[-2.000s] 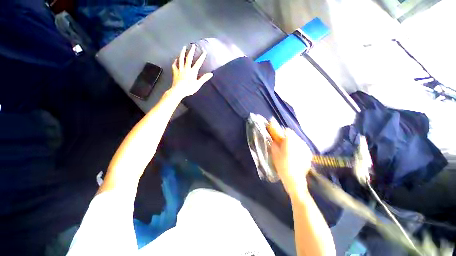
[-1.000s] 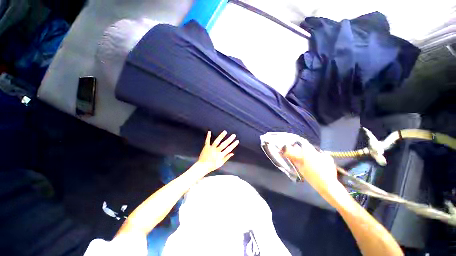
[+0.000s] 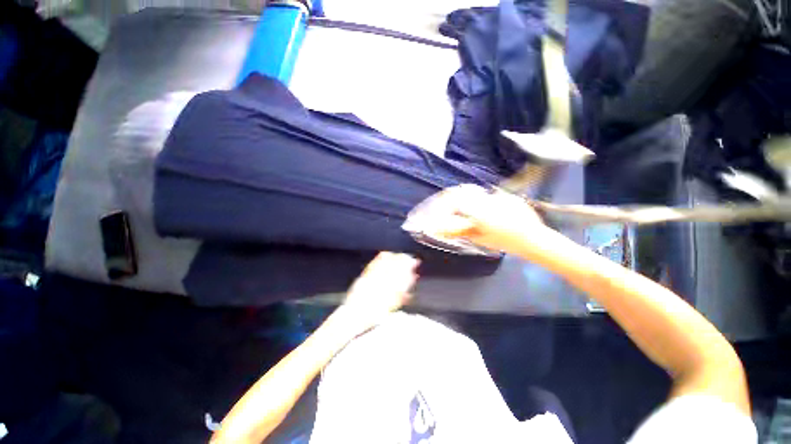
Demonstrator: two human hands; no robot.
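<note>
The navy garment [image 3: 286, 182] is pulled over the padded buck, whose pale rounded end [image 3: 147, 134] shows at the left. A lower layer of the garment hangs along the front edge. My right hand [image 3: 490, 217] is shut on the steam iron [image 3: 429, 218], which is over the garment's right part, its soleplate edge showing. My left hand [image 3: 384, 282] is blurred, with curled fingers, at the garment's front edge; whether it holds cloth cannot be told.
A mobile phone [image 3: 118, 244] lies on the grey table [image 3: 82, 208] at left. A blue bar [image 3: 274, 43] stands behind the buck. Crumpled navy cloth [image 3: 520, 78] is at the back right. The steam hose [image 3: 642, 212] runs right; a yellowish hose [image 3: 557, 82] rises beside it.
The view has swung right. My left hand has left the buck's pale end for the garment's front edge, and its spread fingers have curled. The iron has moved onto the garment's right part.
</note>
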